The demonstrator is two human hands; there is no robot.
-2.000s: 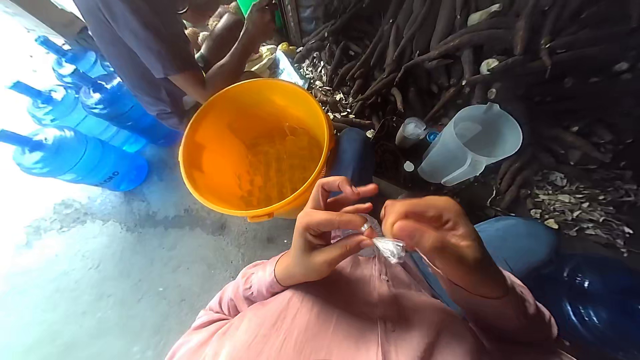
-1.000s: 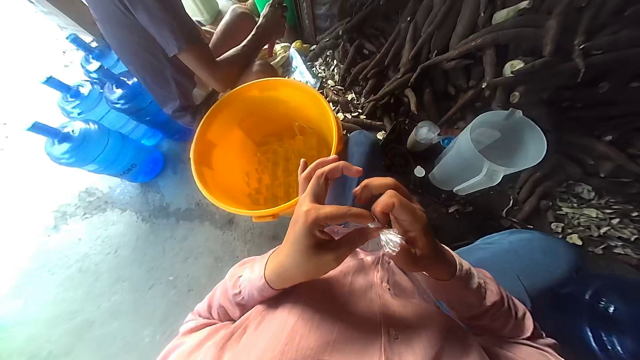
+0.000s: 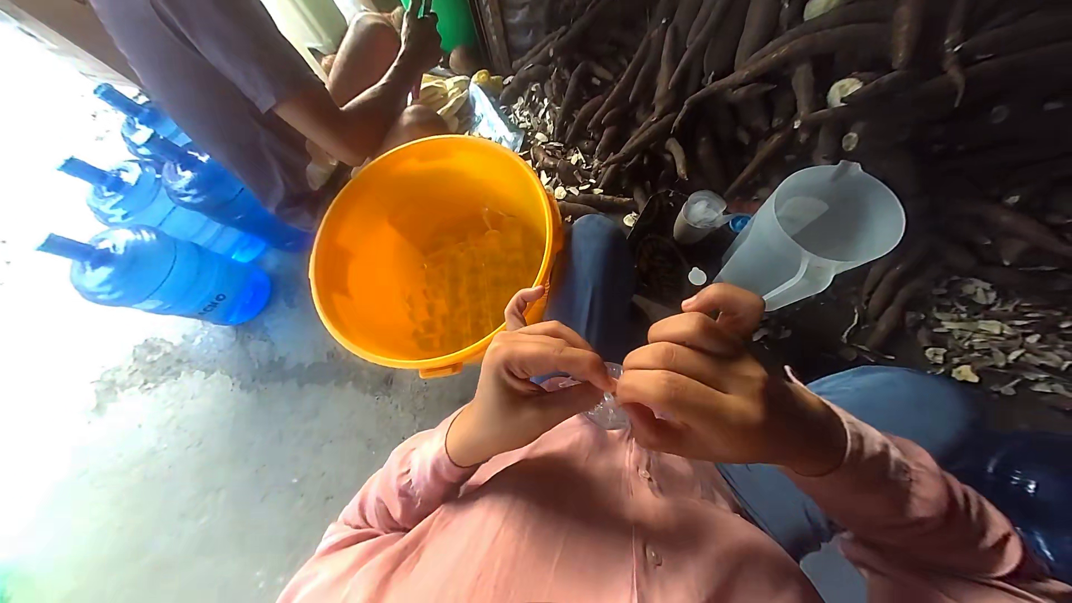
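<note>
Close to my chest, a small crumpled piece of clear plastic [image 3: 610,410] is pinched between both hands. My left hand [image 3: 540,381] grips it from the left with thumb and forefinger. From the right, my right hand [image 3: 703,381] holds it with curled fingers that hide part of it. The two hands' fingertips meet at the plastic. Just beyond my left hand stands a large orange plastic tub [image 3: 377,243] with clear, rippled contents low inside; what they are I cannot tell. A translucent plastic measuring jug [image 3: 829,226] is beyond my right hand.
Several blue water bottles [image 3: 167,276] lie or lean at the left on the concrete floor [image 3: 226,469]. Another person [image 3: 335,117] sits behind the tub. Brown roots [image 3: 737,75] are heaped at the back right, with pale peelings [image 3: 1005,335] nearby. A small clear cup [image 3: 700,216] is beside the jug.
My right hand has turned, its back now more toward the camera, and its fingers cover more of the plastic. The view has shifted somewhat, so the tub appears farther right.
</note>
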